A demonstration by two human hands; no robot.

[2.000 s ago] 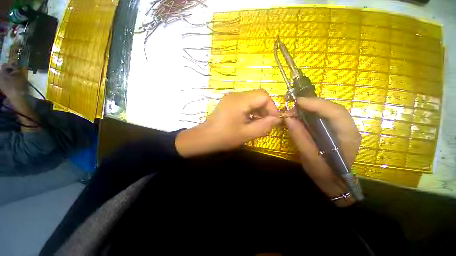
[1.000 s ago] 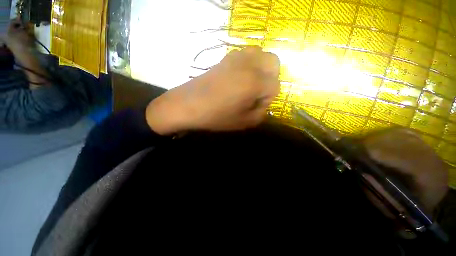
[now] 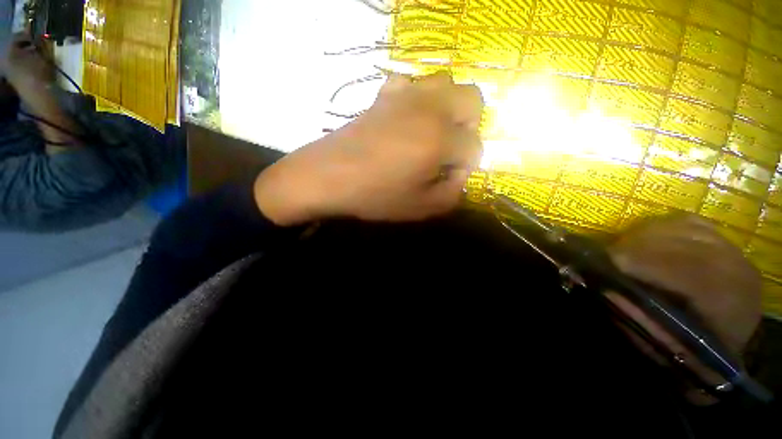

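The amber film sheet (image 3: 583,51) with its grid of cells fills the upper right and glares white in the middle. My left hand (image 3: 386,154) rests on its lower left part with the fingers curled in; whether it holds a wire is hidden. My right hand (image 3: 699,283), blurred, holds the dark soldering iron (image 3: 652,309) at the lower right. The iron's tip points up and left, near the sheet's front edge, to the right of my left hand. Dark attached leads (image 3: 351,81) stick out past the sheet's left edge.
A white covering (image 3: 274,77) lies left of the sheet. Further left is a grey strip (image 3: 201,60) and another amber sheet (image 3: 129,60). At the far left a person's hand and grey sleeve (image 3: 69,184) show, with a dark cable across the arm.
Since two seconds ago the view has come closer to the sheet. My hands have moved apart, and the iron has moved down and right, its tip now low. Little differs from one second ago.
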